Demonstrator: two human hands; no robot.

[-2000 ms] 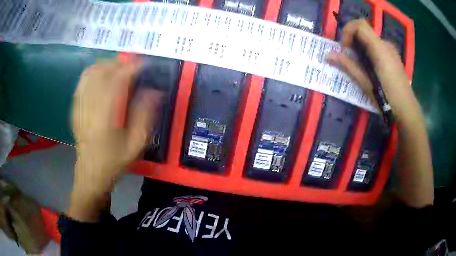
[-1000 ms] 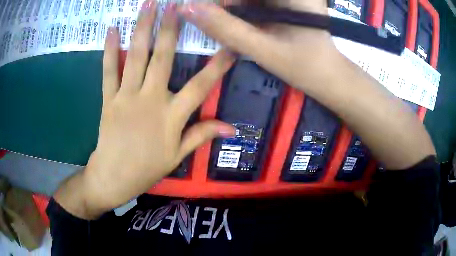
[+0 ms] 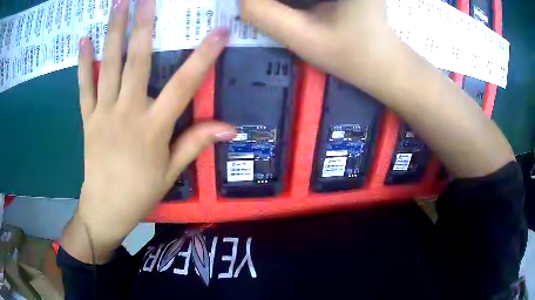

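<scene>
A white barcode label strip (image 3: 182,23) lies across the top of a red-orange tray (image 3: 252,209). My left hand (image 3: 126,132) is spread palm down over the tray's left end, fingertips on the strip, holding nothing. My right hand (image 3: 305,26) reaches in from the right over the strip, its thumb or finger near the strip's lower edge. It is partly cut off by the top edge, where a bit of a dark bar-shaped tool (image 3: 302,3) shows in its grip. Open-backed phones (image 3: 255,105) sit in the slots; several have a white label (image 3: 240,171) beside the blue board area.
The green worktable (image 3: 35,135) shows at left and far right. The strip's left part runs out over the table, and its right end (image 3: 493,64) overhangs the tray's right side. Brown items (image 3: 29,252) show below the table at lower left. My dark shirt fills the bottom.
Over two seconds both hands have come together over the strip, my left hand spreading flat. Since one second ago, the tray and strip sit higher and further left in view; the dark tool is mostly out of frame.
</scene>
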